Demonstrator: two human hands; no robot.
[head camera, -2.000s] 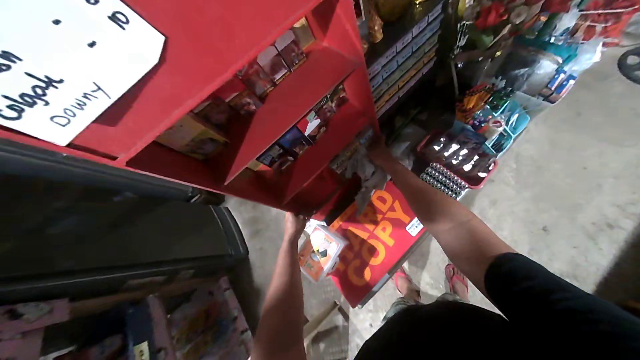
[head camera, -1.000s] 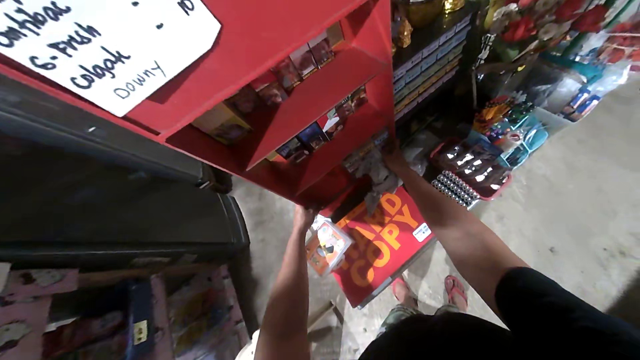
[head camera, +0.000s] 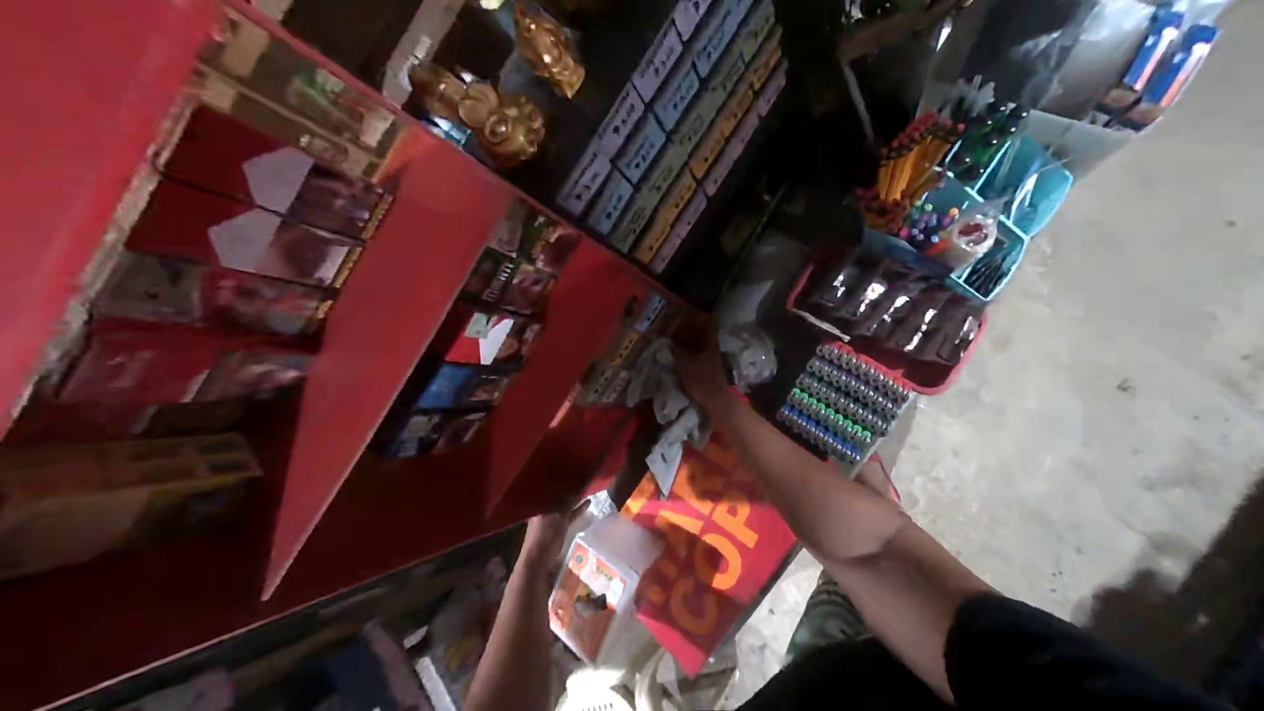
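A red wooden shelf unit (head camera: 336, 434) with small boxes and packets on its boards stands tilted across the left of the view. My left hand (head camera: 558, 518) is at its lower edge, the fingers mostly hidden. My right hand (head camera: 699, 360) is at the side edge of the lowest compartment, beside a crumpled pale plastic bag (head camera: 662, 385); its grip is in shadow. Below the hands lie a red box with orange lettering (head camera: 716, 543) and a small white and orange box (head camera: 592, 592).
A red basket of dark packets (head camera: 973, 360), a tray of small round-topped items (head camera: 844, 405) and a teal organizer with pens (head camera: 1037, 202) are at the right. Gold figurines (head camera: 509, 123) and labelled rows (head camera: 652, 118) are behind the shelf unit. A white chair (head camera: 597, 691) is at the bottom.
The view has shifted closer to the shelf compartments, and the white handwritten sheet has left the frame. Both hands remain at the shelf unit's lower part.
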